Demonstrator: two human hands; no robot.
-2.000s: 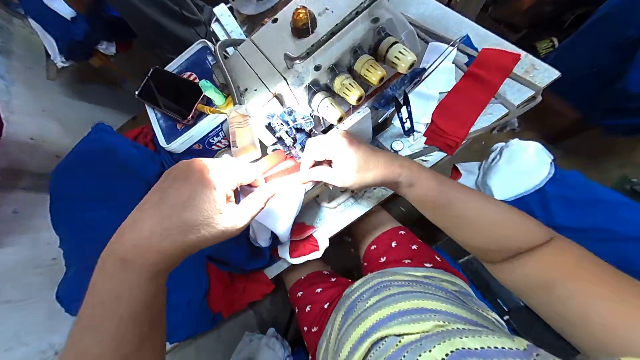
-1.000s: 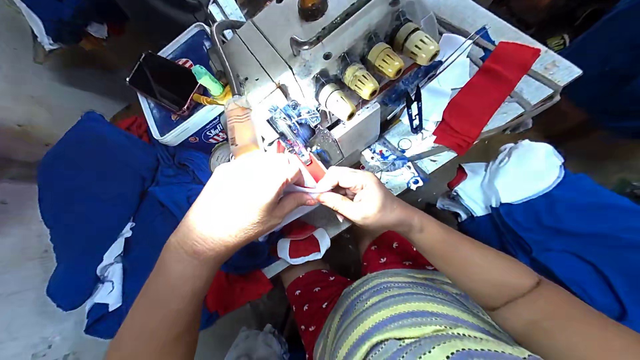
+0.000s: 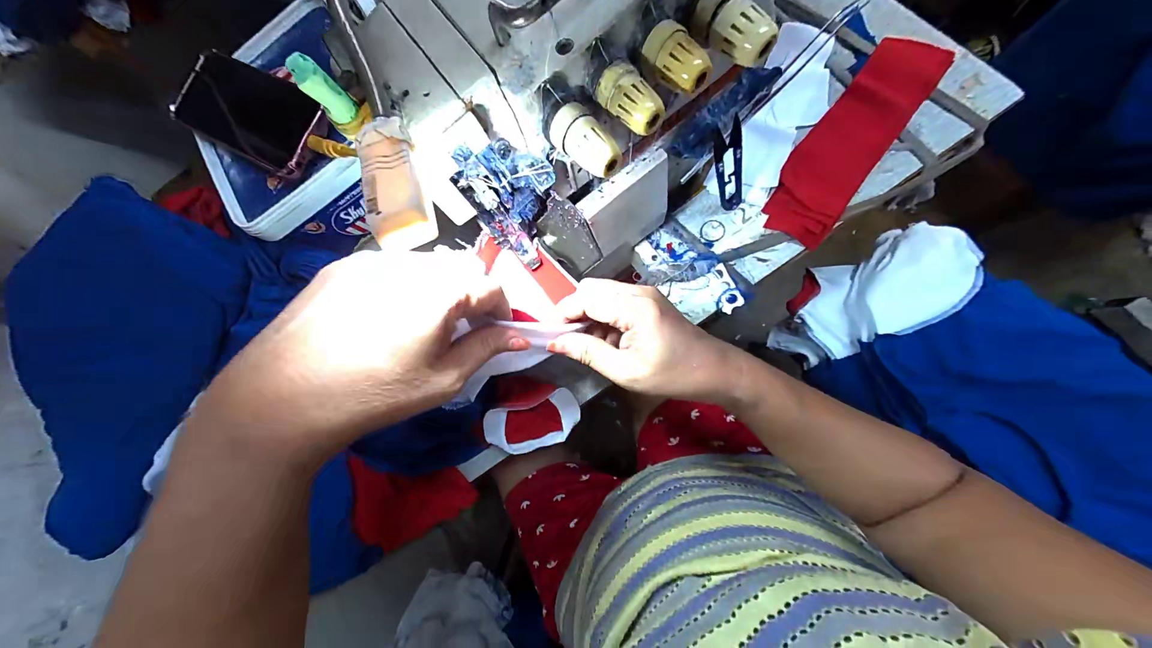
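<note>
Between finger and thumb, my left hand (image 3: 387,333) pinches the edge of a white and red fabric piece (image 3: 517,349) just in front of an overlock sewing machine (image 3: 621,211). My right hand (image 3: 643,340) grips the same edge a little to the right, its thumb and index finger close to the left thumb. Red cloth (image 3: 549,281) lies by the needle area, where blue thread or lint is bunched. Below the hands hangs a red patch with a white border (image 3: 531,421). Strong light washes out my left hand's back.
A plastic tub (image 3: 270,220) holding a phone (image 3: 243,112) stands left of the machine. Thread snips (image 3: 728,166) and a red fabric strip (image 3: 859,139) lie on the table at right. Blue garments (image 3: 117,360) are heaped at left, and more blue cloth (image 3: 999,387) lies at right.
Two seconds ago my hands were slightly apart on red and white cloth; now their fingertips pinch its edge close together. A printed or lint-covered patch right of the machine, then behind my right hand, now shows.
</note>
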